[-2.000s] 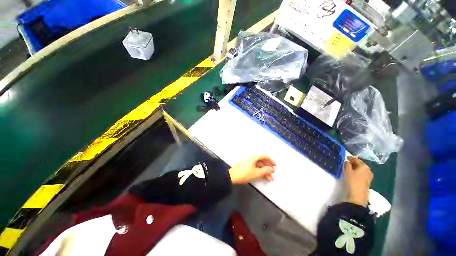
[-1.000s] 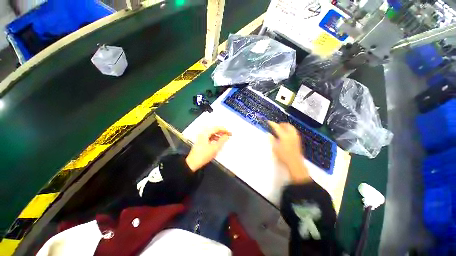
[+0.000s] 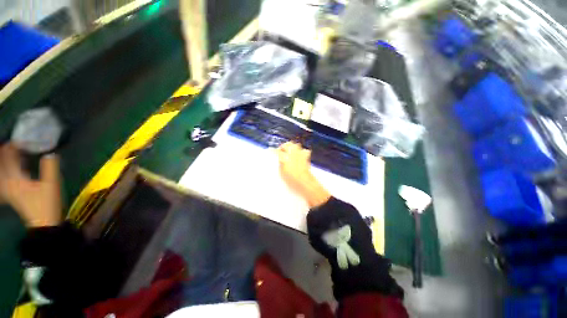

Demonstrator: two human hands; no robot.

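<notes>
A pale housing (image 3: 37,130) stands on the green conveyor belt at the far left. My left hand (image 3: 30,186) is just in front of it with fingers spread; the picture is blurred, and no hold on the housing shows. My right hand (image 3: 295,164) is at the near edge of the blue parts tray (image 3: 339,158), fingertips over its black parts, fingers bent together. Whether it holds a part cannot be seen. The tray lies on the white board (image 3: 230,180).
Crumpled plastic bags (image 3: 258,71) lie behind the tray. A white square block (image 3: 332,113) and a small cream block (image 3: 302,109) stand there too. Loose black parts (image 3: 200,138) lie left of the tray. A mallet (image 3: 415,200) lies right. Blue bins (image 3: 507,149) stand far right.
My left hand has moved left from the white board to the conveyor beside the housing. My right hand remains at the tray. The view has turned right, and the housing shows farther left.
</notes>
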